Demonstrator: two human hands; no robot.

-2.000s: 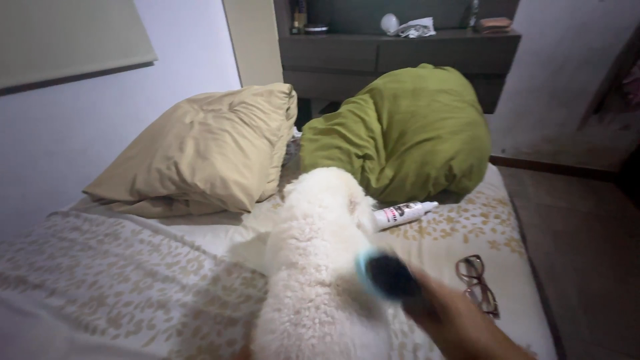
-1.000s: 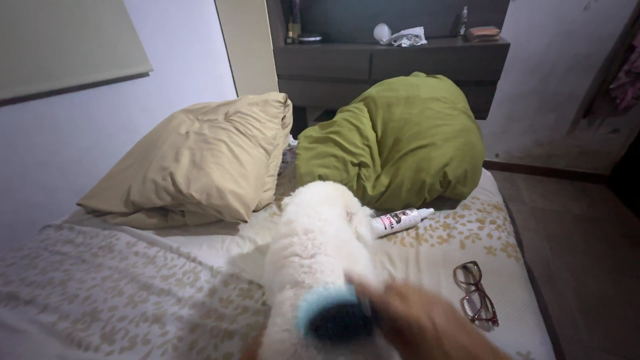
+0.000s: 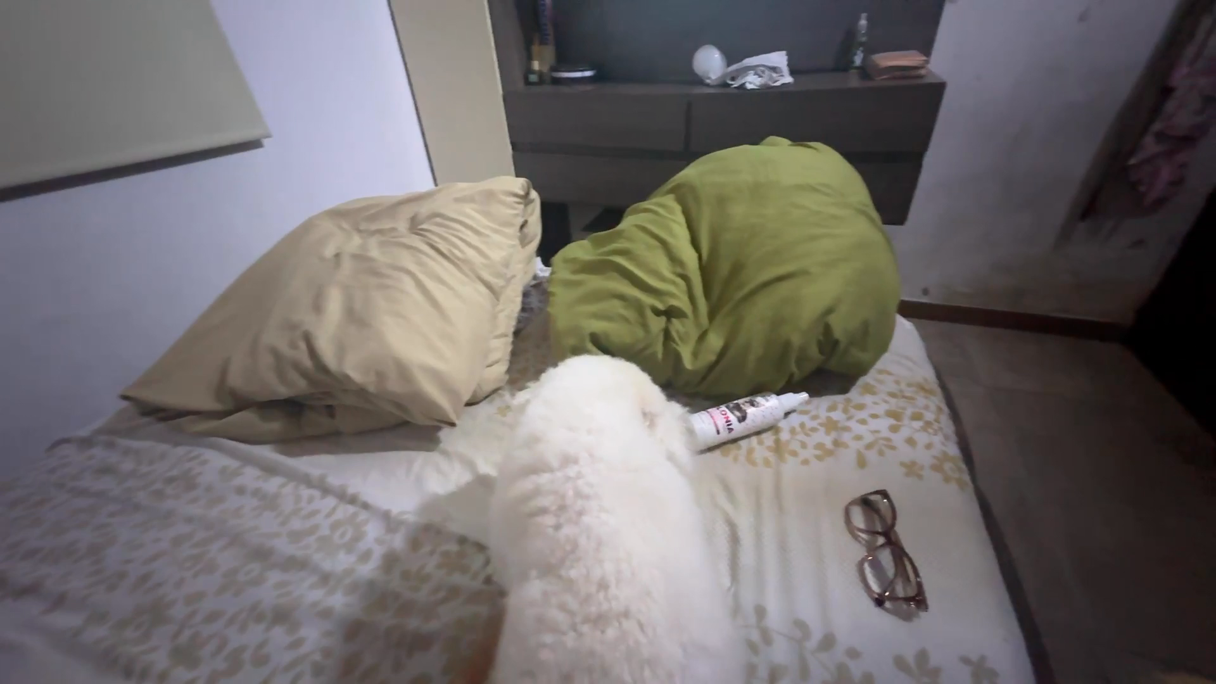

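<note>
A dog with curly white fur (image 3: 594,532) is on the bed, its back toward me and its head facing the pillows. At its left flank, by the bottom edge, a small skin-toned sliver of my left hand (image 3: 486,651) shows; its fingers are hidden. My right hand is out of view, and so is the brush. A white plastic bottle (image 3: 746,420) with a nozzle and printed writing lies just right of the dog's head. Eyeglasses (image 3: 885,553) with a brownish frame rest on the sheet farther right.
A beige pillow (image 3: 351,309) leans at the left, and a bulky green bundle of bedding (image 3: 741,275) stands at the right. Behind them is a dark drawer unit (image 3: 807,119) with small items on top. The bed's right edge drops to a tiled floor (image 3: 1092,456).
My right hand, which held a light-blue brush with a dark face over the dog's back in both earlier frames, has gone out of view with the brush.
</note>
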